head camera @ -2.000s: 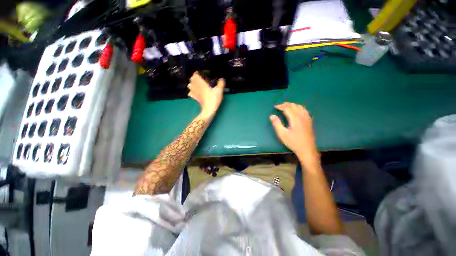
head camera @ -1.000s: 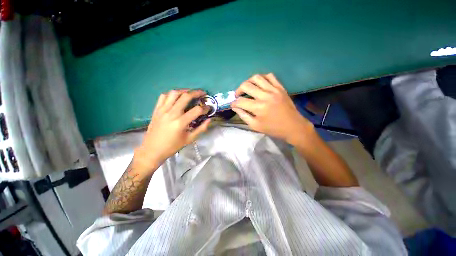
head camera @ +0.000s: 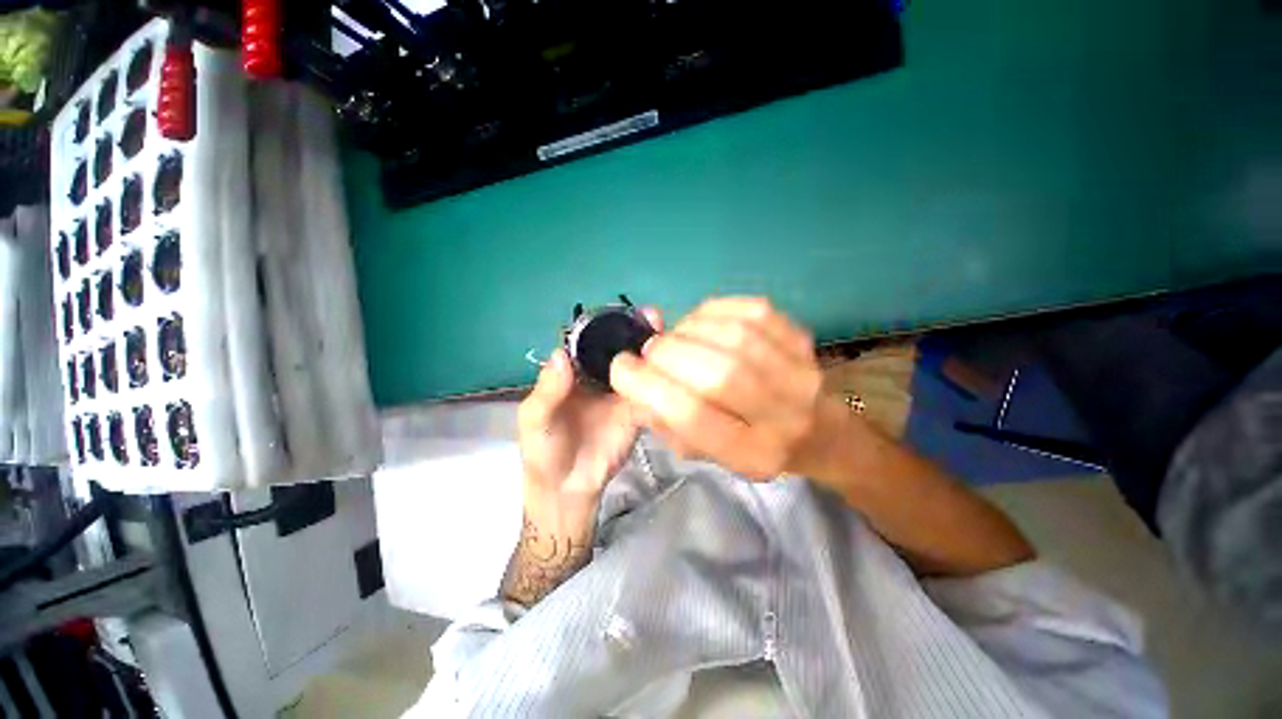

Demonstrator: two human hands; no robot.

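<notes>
A round watch case (head camera: 607, 341) with a black face, metallic rim and small prongs at its edge is held over the front edge of the green mat. My left hand (head camera: 570, 429) holds it from the left and below, thumb at its rim. My right hand (head camera: 738, 386) is over its right side, with fingertips touching the black face; its fingers are curled and slightly blurred. I cannot tell whether the right fingers hold anything small. The underside of the case is hidden by the hands.
A black clamping fixture (head camera: 647, 87) with a white label stands ahead. Red clamp grips (head camera: 176, 93) overhang a white foam tray (head camera: 211, 281) of dark round parts at left. The green mat (head camera: 984, 211) lies between. Another person's grey sleeve (head camera: 1237, 478) is at right.
Both hands have come together around the case, which now shows its black face instead of an open-looking ring. The view has shifted, bringing the foam tray and fixture further into the picture.
</notes>
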